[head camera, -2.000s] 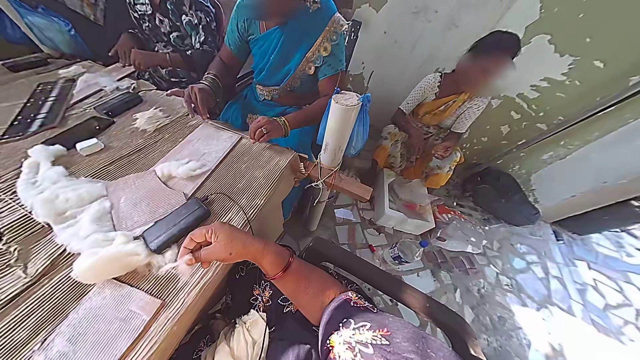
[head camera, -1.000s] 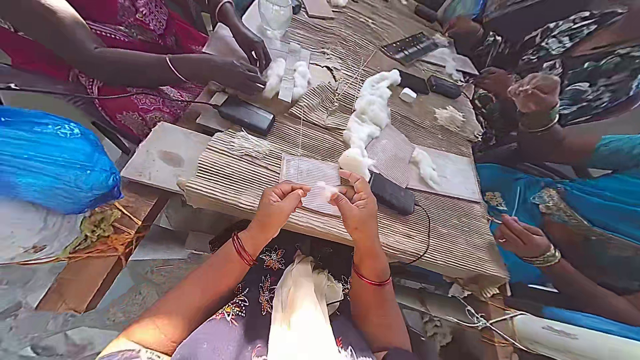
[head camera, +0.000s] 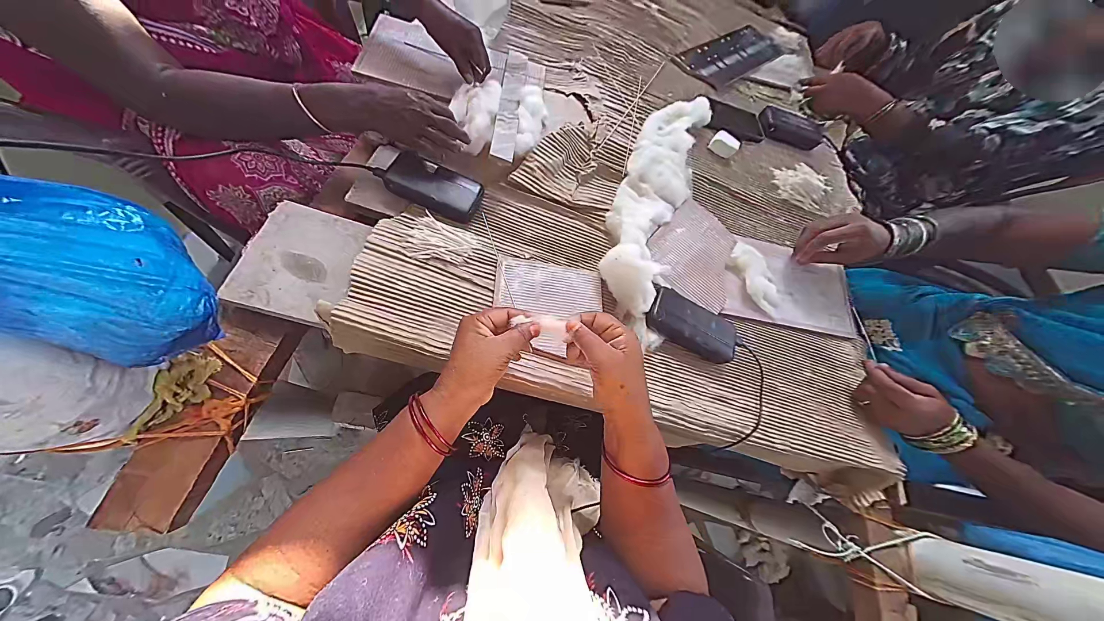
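Note:
Between my left hand (head camera: 490, 352) and my right hand (head camera: 605, 347) stretches a small tuft of white cotton (head camera: 549, 328), pinched at each end by thumb and fingers. Both hands are over the near edge of the corrugated cardboard (head camera: 414, 319), at a flat ribbed tile (head camera: 552, 289). A long roll of white cotton (head camera: 642, 198) lies to the right of the tile, with a black rectangular device (head camera: 693, 325) beside its near end. A bundle of thin pale sticks (head camera: 440, 239) rests to the left.
Co-workers' hands (head camera: 392, 115) work with cotton at upper left; others (head camera: 841, 239) are on the right. Another black device (head camera: 434, 185) with a cable lies at left, near a stone slab (head camera: 297, 259) and a blue plastic bag (head camera: 103, 272). A white pole (head camera: 1000, 569) is at lower right.
The view has swung round to the table since two seconds ago. Since one second ago, my hands still hold the cotton between them, and the co-worker's raised hand at right has come down to the board.

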